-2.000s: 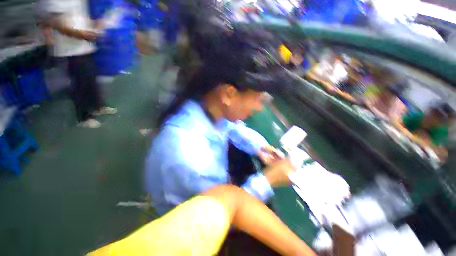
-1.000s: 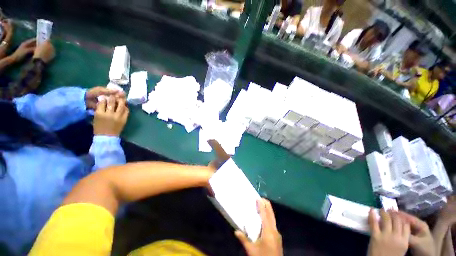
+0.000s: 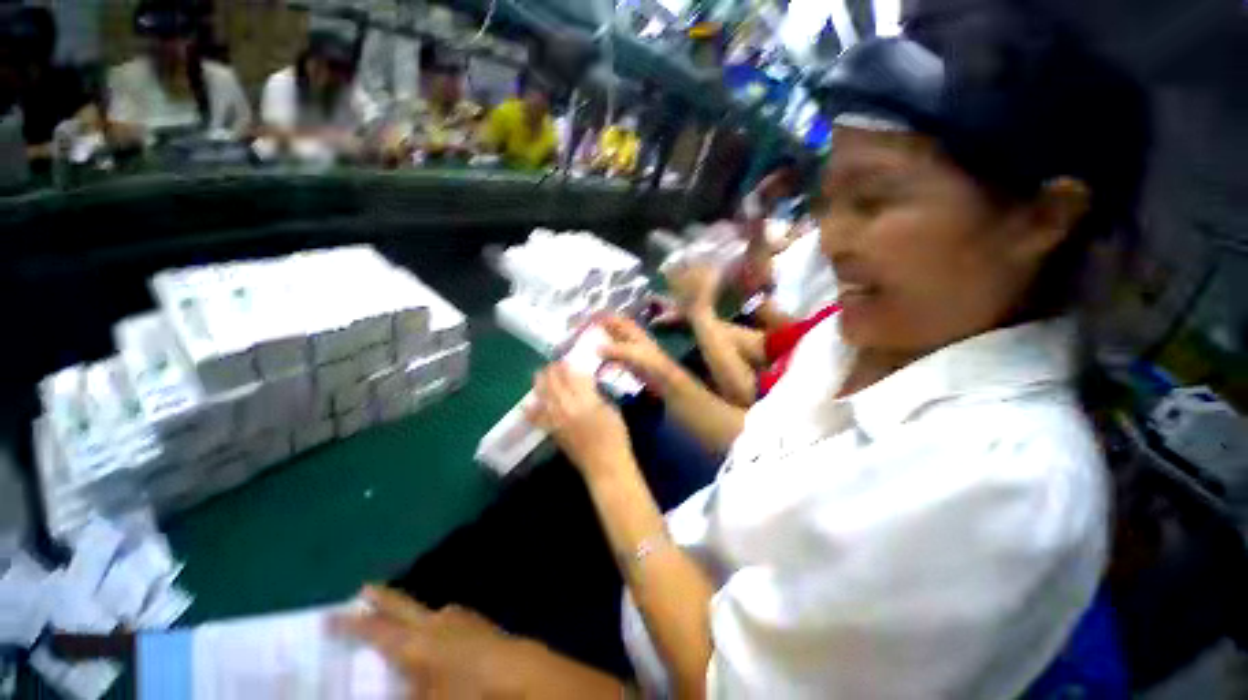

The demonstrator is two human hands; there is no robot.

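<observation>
My right hand point(image 3: 431, 645) is low in the view, blurred, with its fingers on the right end of a larger white and light blue carton point(image 3: 274, 659). The carton is cut off by the bottom edge; a dark brown flap sticks out at its left end. My left hand is not in view. Loose folded paper slips point(image 3: 117, 574) lie heaped on the green bench just behind the carton, at the left.
A brick-like block of small white cartons point(image 3: 301, 335) stands on the green bench point(image 3: 342, 506). At right, a person in a white shirt point(image 3: 903, 506) handles a white unit box point(image 3: 586, 353). Another carton stack point(image 3: 575, 274) stands beyond. More people sit across the dark channel.
The view has swung right, from the blue-smocked neighbour to the white-shirted one. The carton and my right hand are now lower and further left in the view; my left arm has left the picture.
</observation>
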